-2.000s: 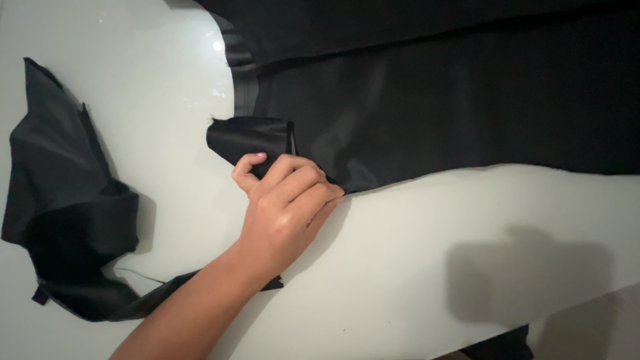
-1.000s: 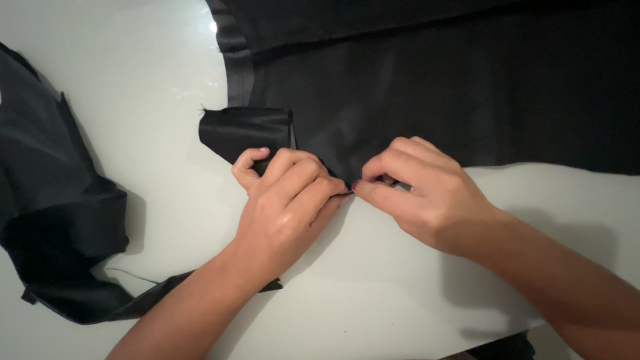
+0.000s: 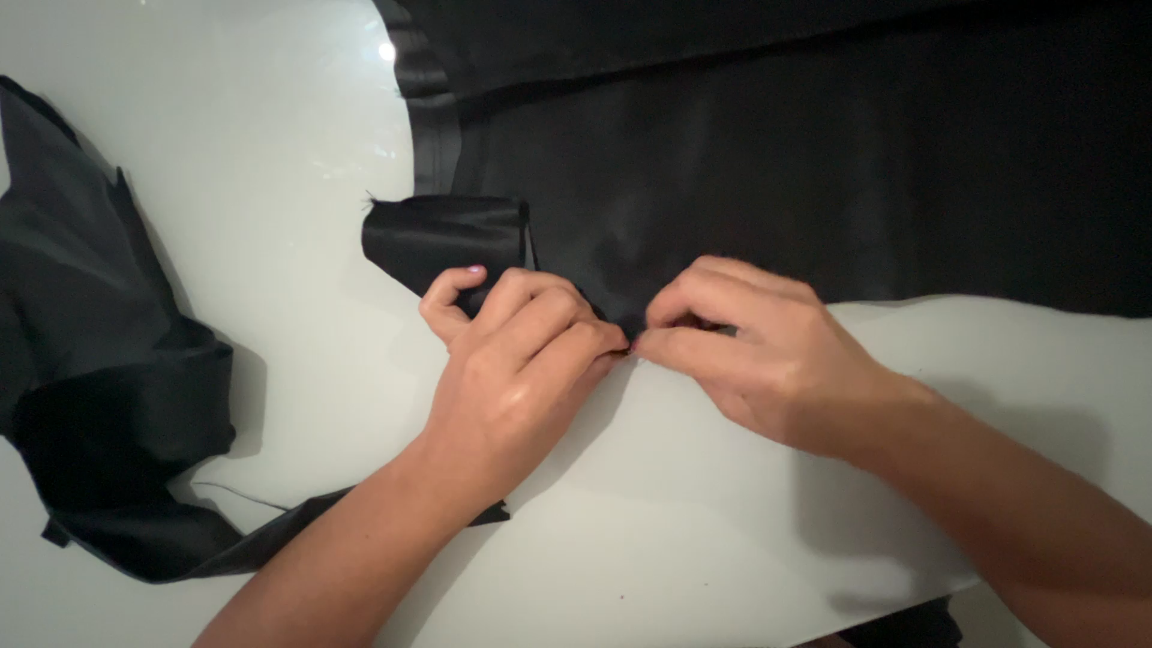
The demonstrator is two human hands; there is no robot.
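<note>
A large piece of black fabric lies across the upper right, with a turned-back flap at its lower left corner. My left hand rests over that corner and pinches the fabric's lower edge between thumb and fingers. Close beside it, my right hand pinches the same edge, and the fingertips of both hands nearly meet. Whether a pin or another small item is between the right fingertips cannot be told.
A loose piece of black fabric lies at the left, its narrow strip running under my left forearm. A thread trails beside it. The white table's edge crosses the lower right, with dark cloth beyond it.
My right hand, not in view two seconds ago, has come in from the right to the fabric edge. My left hand has kept its hold there.
</note>
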